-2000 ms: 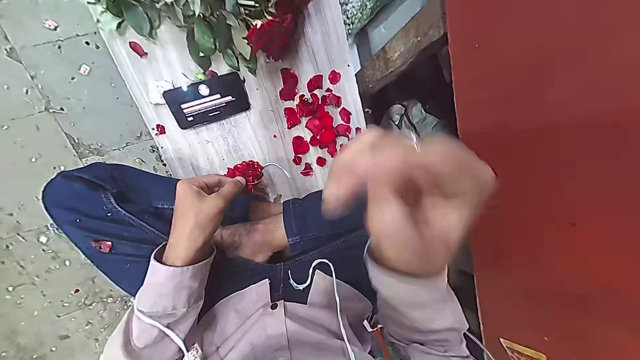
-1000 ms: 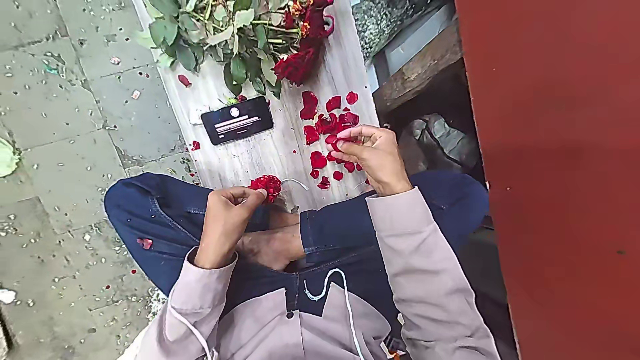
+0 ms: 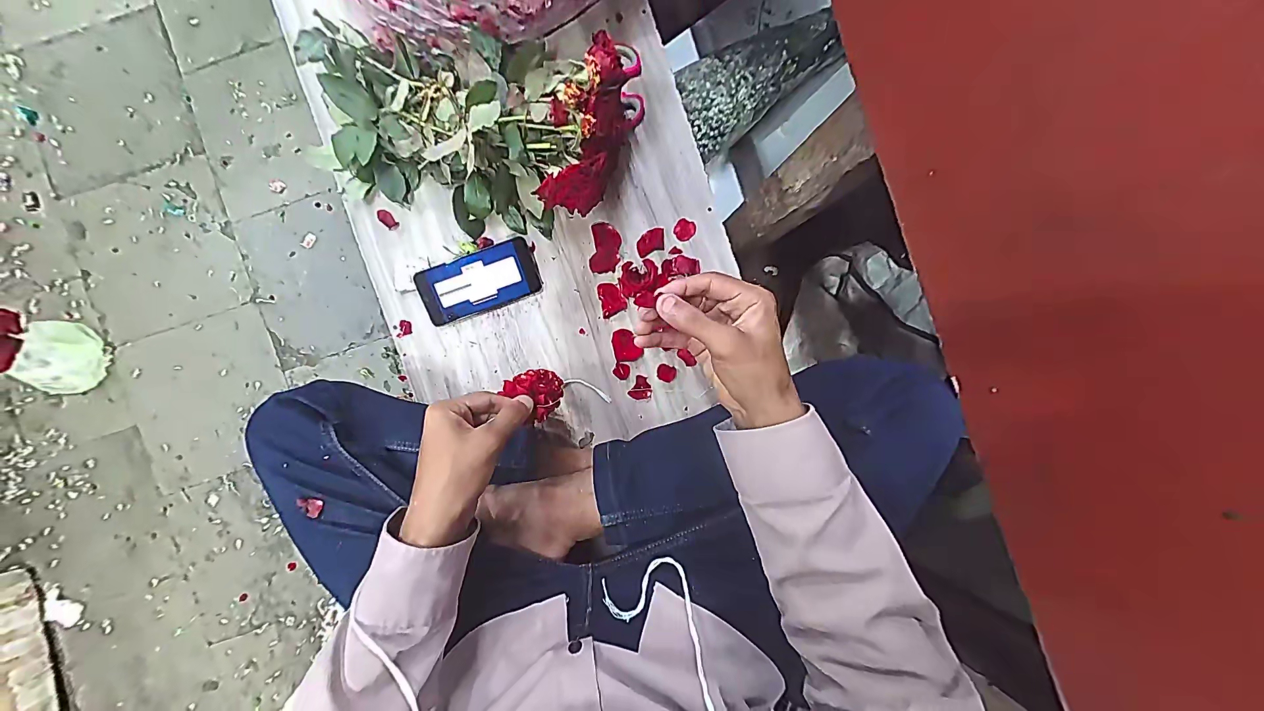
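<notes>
My left hand [image 3: 469,449] pinches a small bunch of red petals [image 3: 534,391] above my crossed legs. From that bunch a white thread [image 3: 590,387] sticks out to the right. My right hand [image 3: 726,331] hovers over loose red rose petals [image 3: 625,346] on the board, thumb and fingertips close together; whether a petal or thread is between them I cannot tell. Beyond the petals lie cut roses [image 3: 578,183] with leafy stems [image 3: 444,128]. A white cord [image 3: 688,612] hangs over my shirt and lap.
A lit smartphone [image 3: 479,281] lies on the pale wooden board [image 3: 395,247]. Pink scissor handles [image 3: 633,109] show beside the roses, below a clear plastic bag of petals [image 3: 484,15]. A red panel [image 3: 1076,296] borders the right side. Debris dots the tiled floor [image 3: 217,346] at left.
My right hand, blurred and raised two seconds ago, has come to the loose petals. My left hand still holds the petal bunch. The phone's display has changed.
</notes>
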